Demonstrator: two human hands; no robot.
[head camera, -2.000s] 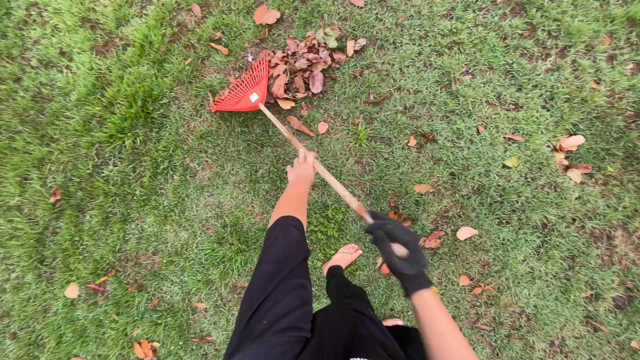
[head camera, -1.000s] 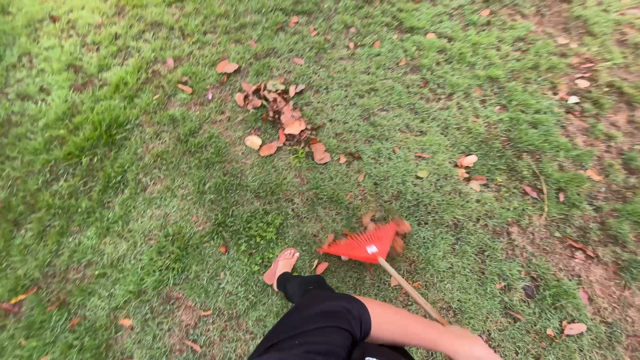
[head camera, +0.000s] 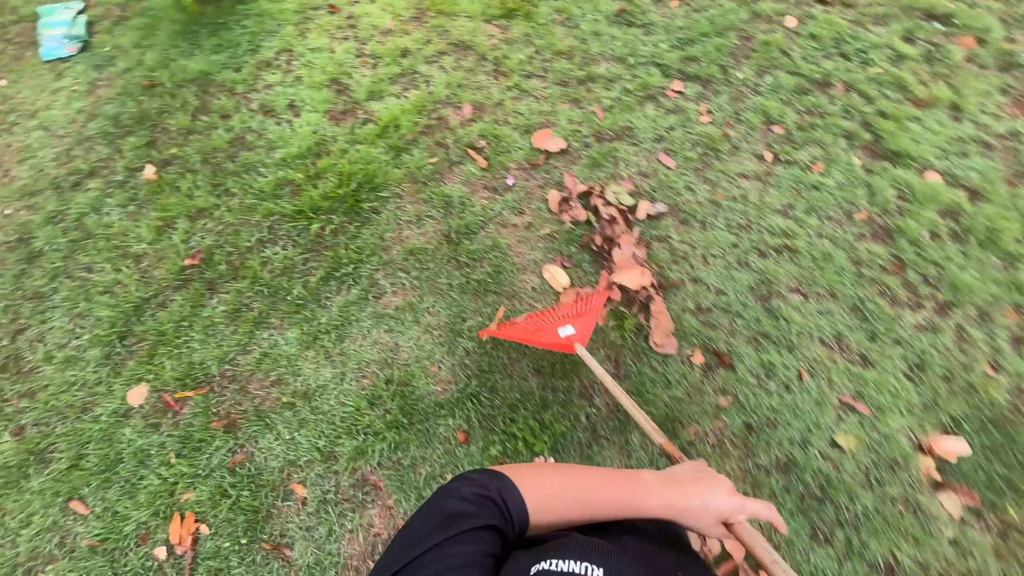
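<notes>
My bare left hand (head camera: 712, 500) is wrapped around the wooden handle of a leaf rake (head camera: 552, 324), near the bottom of the view, with the thumb stretched along to the right. The rake's red plastic head lies on the grass at the near left edge of a pile of dry brown leaves (head camera: 628, 260). A few leaves touch its tines. The handle runs down to the right and leaves the view at the bottom edge. My right hand is out of view.
Loose dry leaves (head camera: 948, 448) lie scattered over the grass on both sides. A teal and white plastic bag or packet (head camera: 62, 30) lies at the far top left. My black shirt (head camera: 456, 528) fills the bottom middle.
The rake head has moved from close by my foot up to the leaf pile. The gloved right hand, on the handle two seconds ago, is no longer in view.
</notes>
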